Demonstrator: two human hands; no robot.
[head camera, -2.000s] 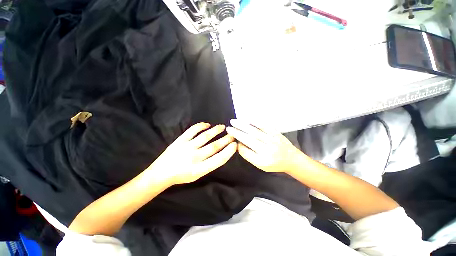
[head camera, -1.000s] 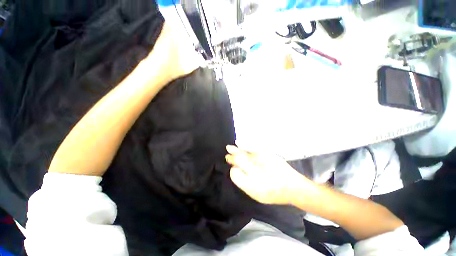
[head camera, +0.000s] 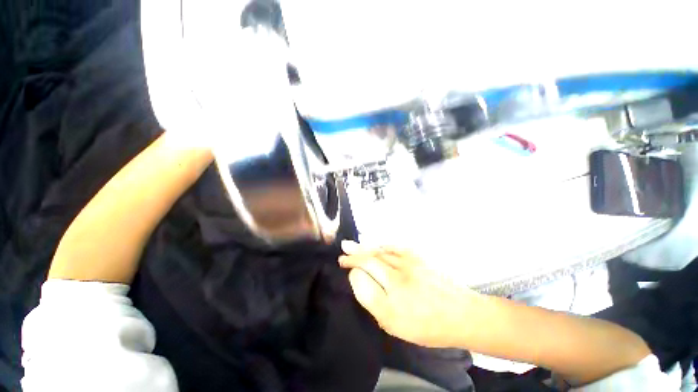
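The black garment (head camera: 229, 306) covers the lap and the left side. Its edge lies along the white table below the machine head. The white sewing machine head (head camera: 474, 46) with a blue stripe overhangs the work, and its shiny end cover (head camera: 268, 191) hides part of the cloth. The presser foot area (head camera: 375, 180) shows small metal parts, blurred. My right hand (head camera: 398, 295) has its fingertips pinched at the garment edge, just below the cover. My left hand (head camera: 184, 145) is mostly hidden behind the machine head; only the wrist area shows and its fingers cannot be seen.
A smartphone (head camera: 637, 184) lies at the table's right, with metal attachments (head camera: 639, 130) above it. A pink-red pen (head camera: 521, 142) lies behind the foot. A measuring strip (head camera: 574, 264) runs along the table's front edge. Pale cloth (head camera: 570, 295) hangs below the table.
My left hand has moved from the front edge of the work up behind the machine head. The view has shifted, so the head now fills the top. My right hand stays at the garment edge.
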